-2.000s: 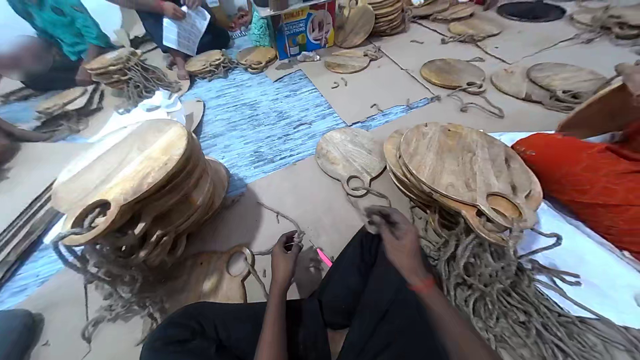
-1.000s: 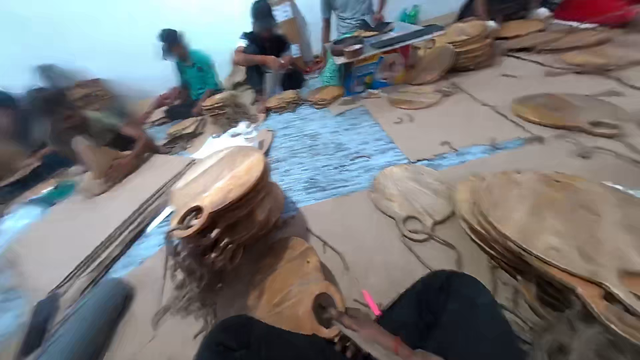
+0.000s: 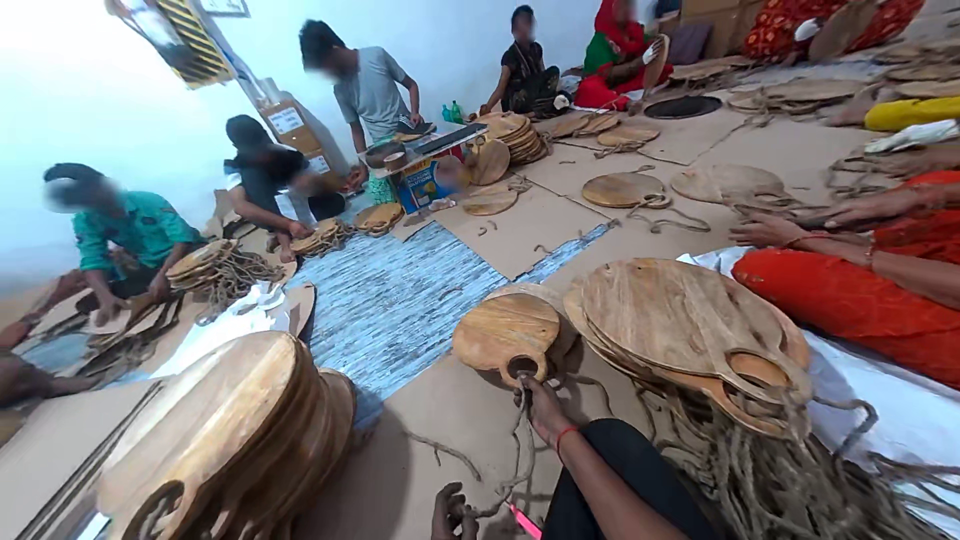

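Note:
A round wooden board with a ring handle is held up by my right hand, whose fingers grip the ring. Jute rope hangs from that ring down toward my left hand at the bottom edge. The left fingers are curled near the rope's end; whether they pinch it is unclear. A pink pen-like tool lies just right of the left hand. Behind the held board another board partly shows. To the right is a pile of large round boards with ring handles.
A leaning stack of boards stands at the left. Loose rope is heaped at the lower right. A person in red sits close on the right; several others work farther back. A blue-white mat and brown cardboard cover the floor.
The small board now hangs from my right hand in front of me, above the floor; one second ago a hand was at the handle of a board lying low beside my leg. The view has swung.

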